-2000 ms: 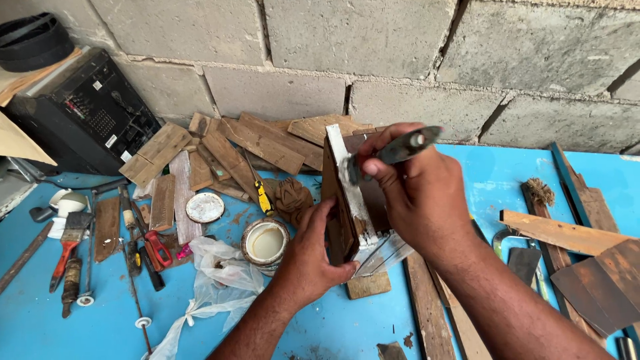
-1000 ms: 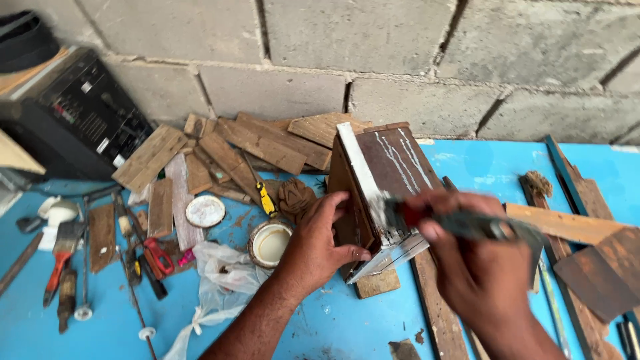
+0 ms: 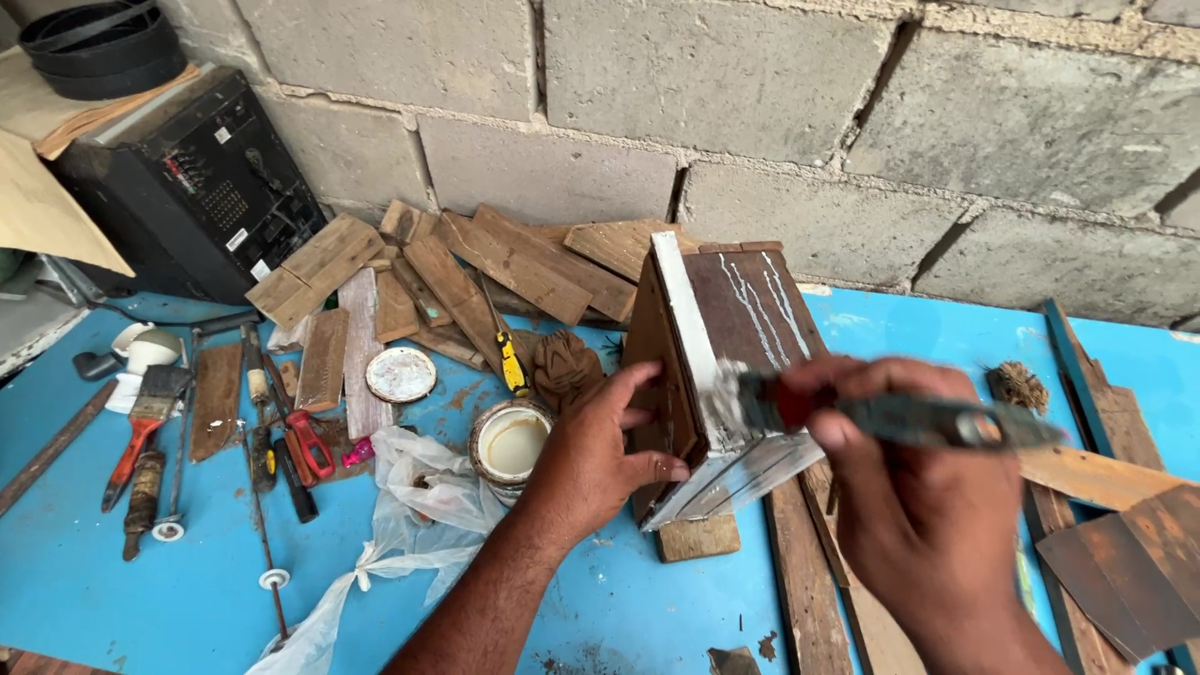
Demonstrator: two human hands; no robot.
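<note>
A small wooden box [image 3: 750, 319], brown with a white-painted edge strip and thin white drips on one panel, rests tilted on a wood block [image 3: 698, 538]. My left hand [image 3: 600, 459] grips its left side, thumb at the lower edge. My right hand [image 3: 909, 469] holds a paintbrush [image 3: 872, 417] by its dark handle, blurred, its bristles against the lower end of the white strip. An open can of white paint [image 3: 511, 445] stands just left of my left hand, with its paint-covered lid [image 3: 401, 374] lying behind it to the left.
Scrap boards [image 3: 525, 272] are heaped by the block wall. At left lie a red-handled brush [image 3: 145, 427], red-handled pliers [image 3: 307, 445] and other tools. A yellow screwdriver [image 3: 512, 361] lies behind the can, a plastic bag [image 3: 427, 516] before it. More planks [image 3: 1106, 478] lie at right.
The white drips on the brown panel, seen one second ago, still show. The brush was high on the white strip two seconds ago and is now at its lower end. My left hand stays on the box.
</note>
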